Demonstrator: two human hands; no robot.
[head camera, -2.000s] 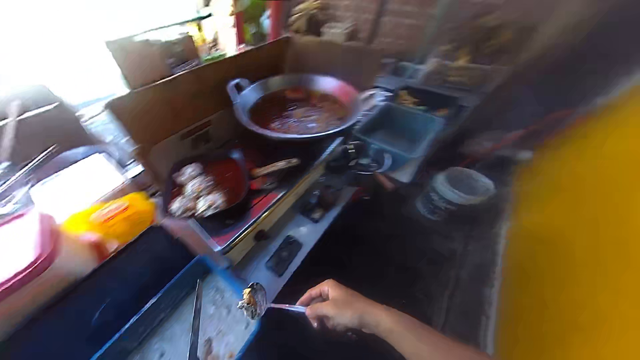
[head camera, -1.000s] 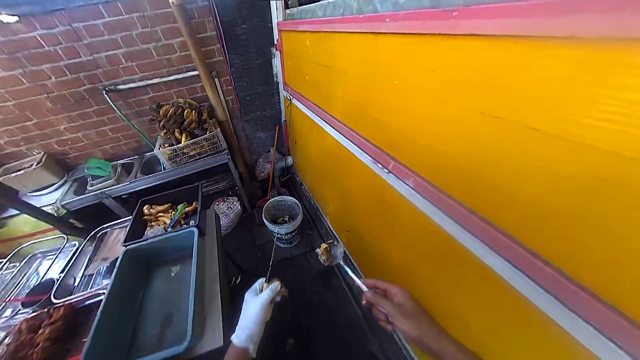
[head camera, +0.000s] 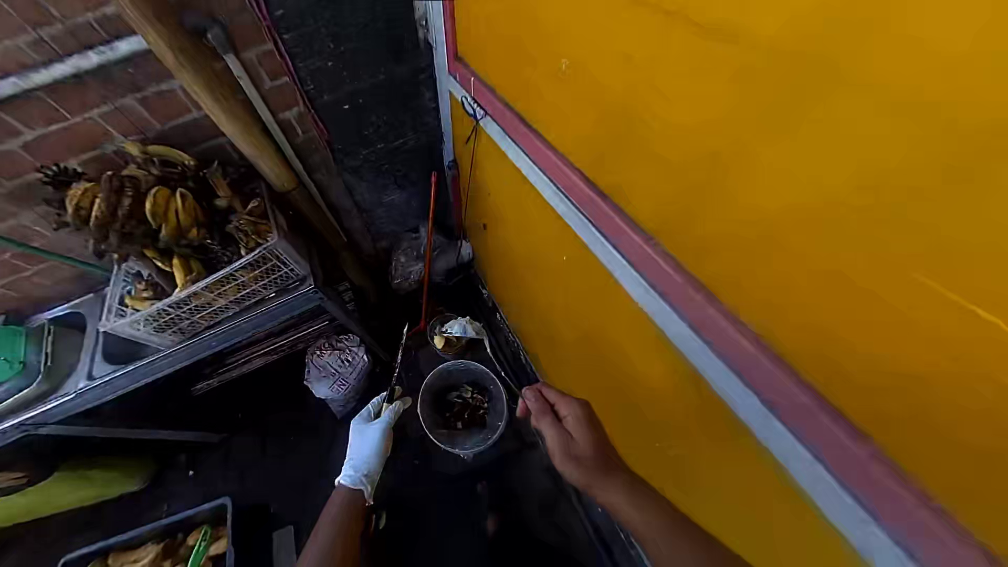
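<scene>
My left hand (head camera: pixel 372 441), in a white glove, grips a knife (head camera: pixel 400 358) with its blade pointing up and away. In my bare right hand (head camera: pixel 563 421) is the handle of a metal spoon or ladle (head camera: pixel 465 327). Its head lies over a small round container (head camera: pixel 446 340) that holds something pale. Between my hands and a little ahead stands a round bucket (head camera: pixel 426 409) with dark and pale scraps in it. What the ladle's head holds, if anything, is hard to tell.
A plastic crate (head camera: pixel 213 303) of bananas (head camera: pixel 169 213) rests on a metal counter at left. Near it are a wrapped bundle (head camera: pixel 337 370) and a wooden pole (head camera: pixel 228 102). A yellow wall (head camera: pixel 748 197) runs along the right. A tray (head camera: pixel 230 524) of food stands at lower left.
The view has swung away from the pans and tilted down towards the bucket. The ladle's head, earlier right of the bucket, is now beyond it, over the small container.
</scene>
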